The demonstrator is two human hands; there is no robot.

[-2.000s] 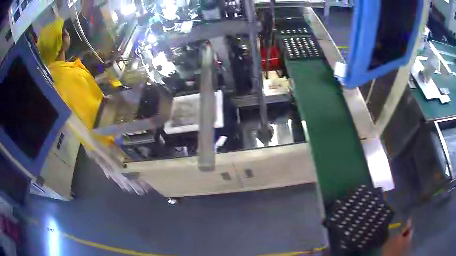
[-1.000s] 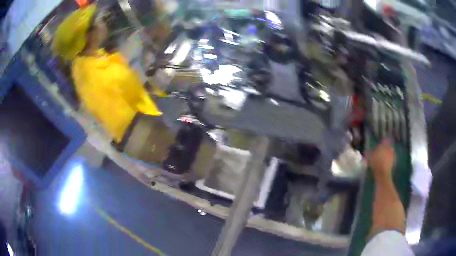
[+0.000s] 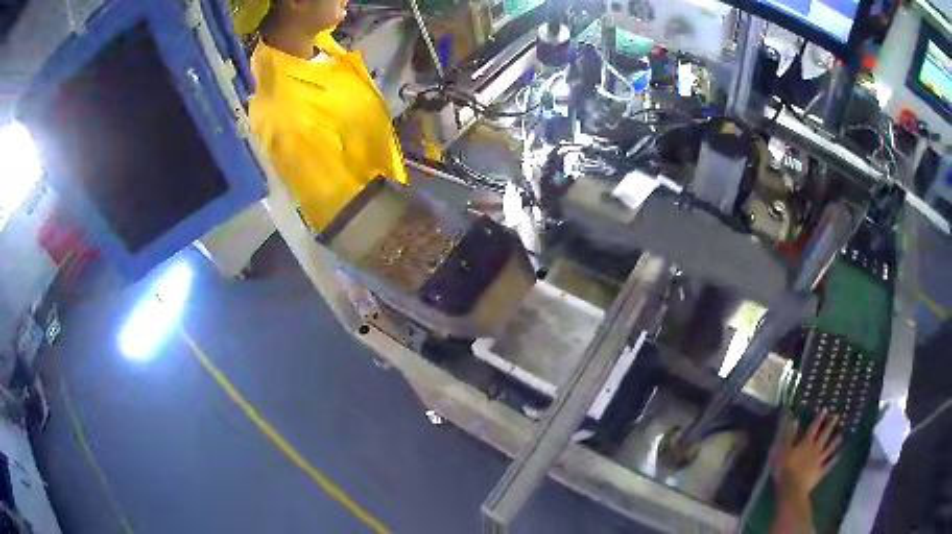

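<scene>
A black pocket tray (image 3: pixel 837 378) with rows of small bright dots lies on the green conveyor (image 3: pixel 854 302) at the right. My right hand (image 3: pixel 808 459) is bare, with its fingers spread, at the near edge of this tray. The fingertips touch or overlap the tray's edge; no grip on it shows. Another dark tray with bright dots (image 3: pixel 869 263) lies farther up the belt. My left hand is not in view.
A hopper (image 3: pixel 402 250) of small brownish parts stands left of centre, beside a white catch tray (image 3: pixel 553 332). An aluminium profile (image 3: pixel 574 402) crosses the front. A blue-framed guard door (image 3: pixel 141 136) hangs at the left. A person in yellow (image 3: pixel 324 130) stands behind the hopper.
The view has swung left and moved closer to the hopper. My right hand, earlier low near a tray at the belt's near end, is now at a tray farther up the belt, fingers spread.
</scene>
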